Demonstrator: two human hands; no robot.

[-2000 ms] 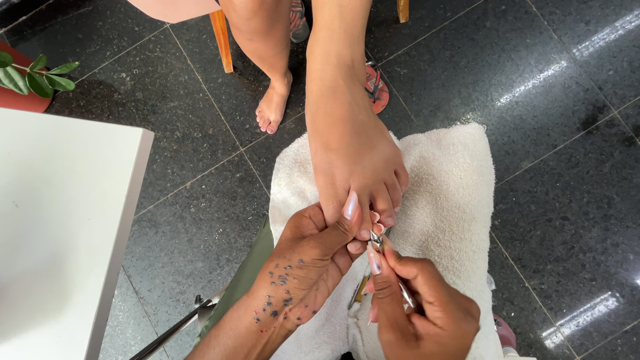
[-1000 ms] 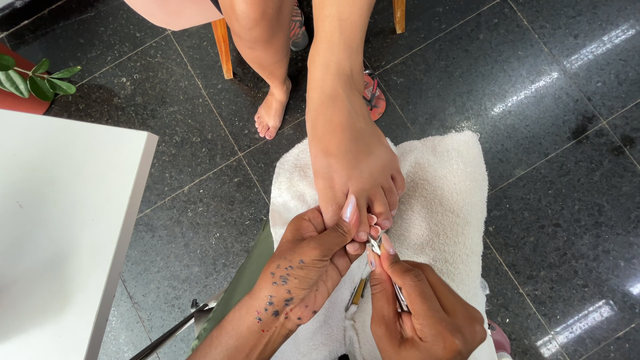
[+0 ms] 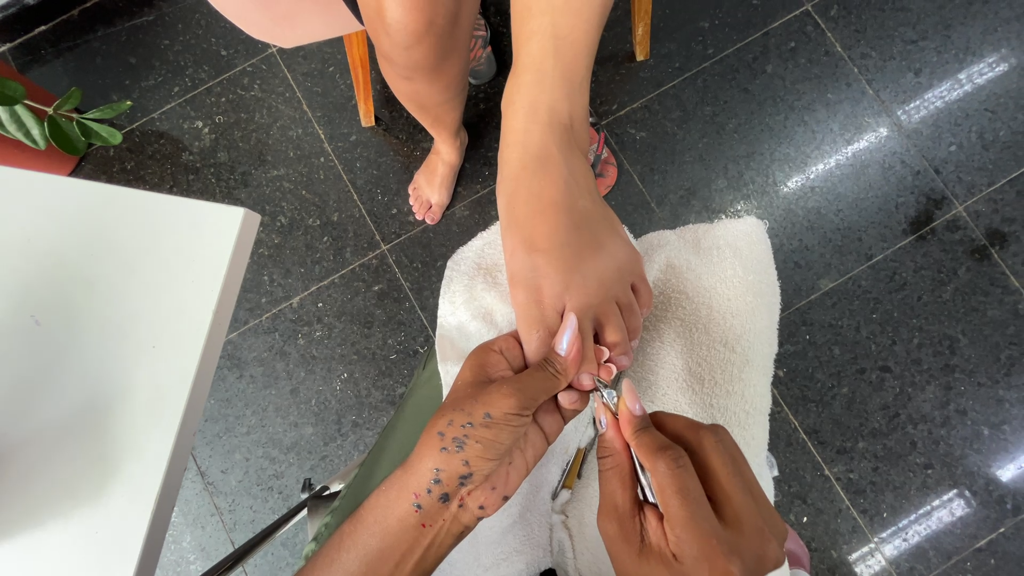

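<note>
Another person's bare foot [image 3: 568, 256] reaches down over a white terry towel [image 3: 712, 296]. My left hand [image 3: 512, 408] is closed around the front of that foot, its thumb on top by the big toe and its fingers at the toes. In my right hand [image 3: 680, 480] is a metal cuticle nipper [image 3: 610, 396], whose jaws meet the tip of a toe beside my left fingers. Dark spots of polish or similar dot my left wrist. A gold and dark metal tool [image 3: 573, 468] lies on the towel between my hands, partly hidden.
At the left stands a white tabletop [image 3: 104, 336], with a potted plant [image 3: 68, 124] behind it. The person's other foot [image 3: 437, 178] rests on the dark tiled floor near wooden chair legs [image 3: 360, 80] and a red flip-flop [image 3: 604, 160]. A dark metal bar [image 3: 272, 532] slants at lower left.
Both hands stay at the same toes. My right hand and the nipper have shifted only slightly, and the left hand keeps its hold on the foot.
</note>
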